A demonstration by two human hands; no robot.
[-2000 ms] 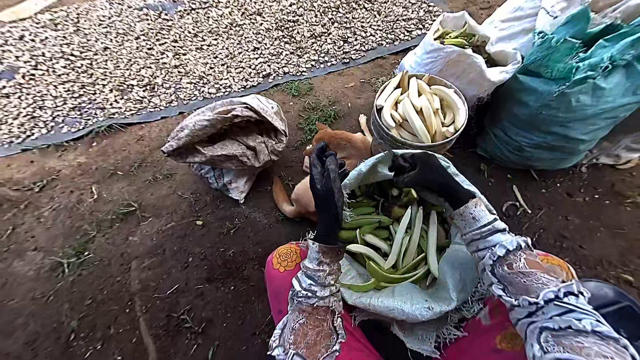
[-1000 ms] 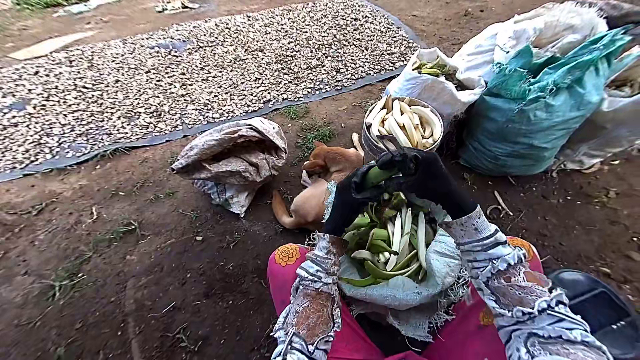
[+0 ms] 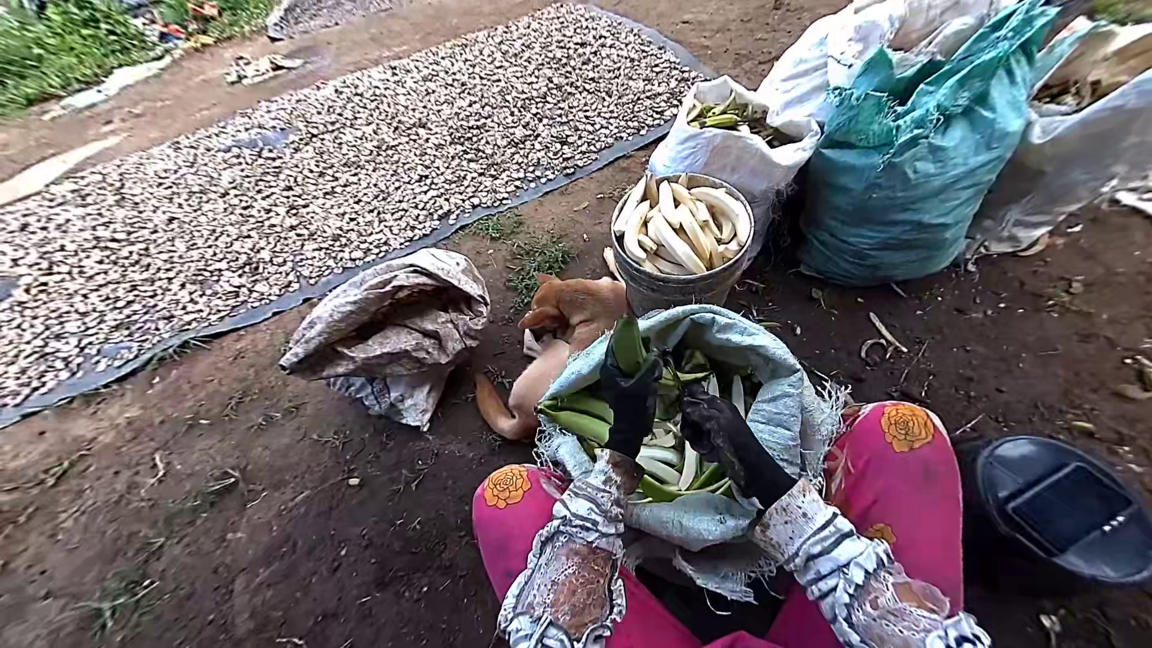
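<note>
My left hand, in a black glove, holds a green banana upright over a pale woven sack. Close to its right is my right hand, also gloved in black, fingers curled near the banana's lower part; whether it grips a tool is too small to tell. The sack stands between my knees, its mouth rolled back, with green peels and pale strips inside. Just beyond it, a round bucket is heaped with peeled bananas.
A brown dog lies curled against the sack's left. Left of it is a crumpled sack. Pale dried pieces cover a long sheet. A white sack of peels and a teal sack stand behind right. A dark solar-panelled object lies by my right knee.
Both hands were apart and empty-looking over the sack at first, then came together around a green banana. Now they are lower, with the banana upright in my left hand.
</note>
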